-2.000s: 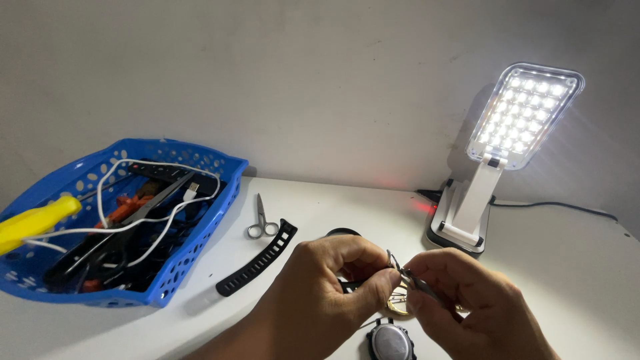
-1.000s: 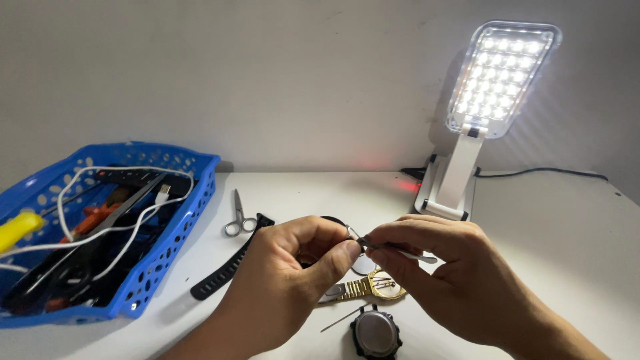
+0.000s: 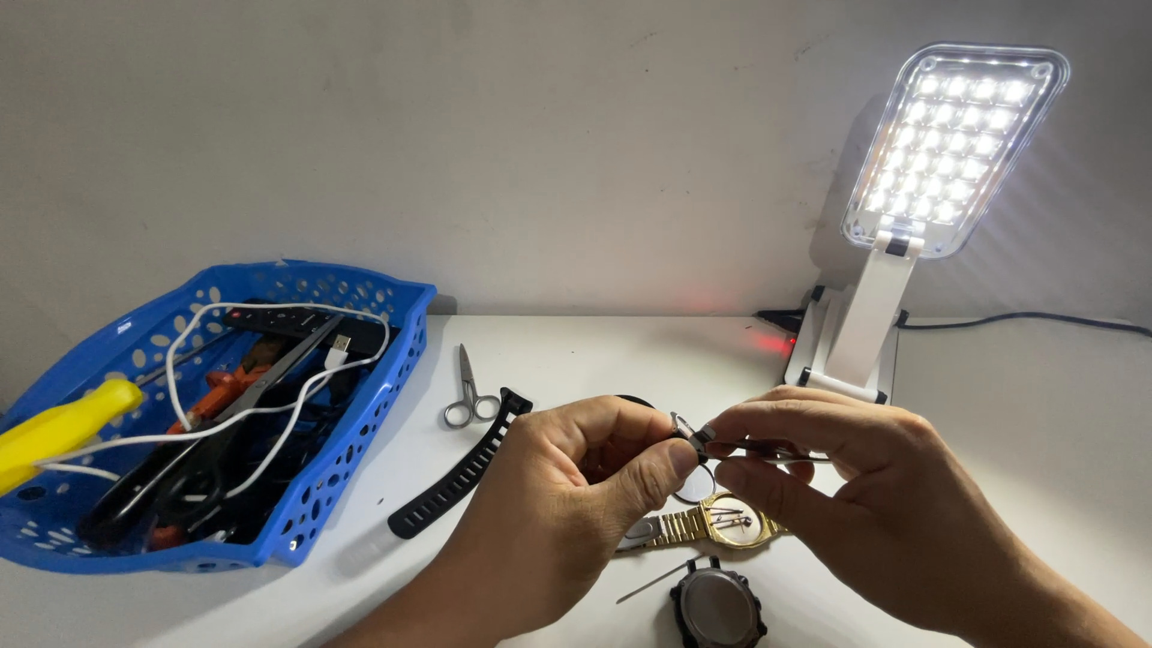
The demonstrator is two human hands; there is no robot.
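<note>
My left hand [image 3: 576, 486] pinches a small metal piece [image 3: 688, 432], perhaps a strap buckle, between thumb and forefinger. Slim metal tweezers [image 3: 778, 453] are held in my right hand [image 3: 855, 486], their tips meeting that piece. Beneath my hands lies a gold-coloured wristwatch [image 3: 733, 520] with small pins on its face, and a round disc [image 3: 695, 484] sits just behind it. Nearer to me is a dark round watch case [image 3: 717, 605] without straps, beside a thin metal rod [image 3: 652, 582]. A black perforated watch strap [image 3: 459, 472] rests left of my left hand.
Small scissors [image 3: 466, 391] lie behind the strap. At the left stands a blue plastic basket [image 3: 315, 513] with a yellow-handled screwdriver [image 3: 67, 432], a remote control [image 3: 288, 321], tools and a white USB cable [image 3: 337, 360]. A lit LED desk lamp [image 3: 877, 315] stands at the back right.
Both hands remain together at the small metal piece, with small shifts of the fingers. The view has moved somewhat.
</note>
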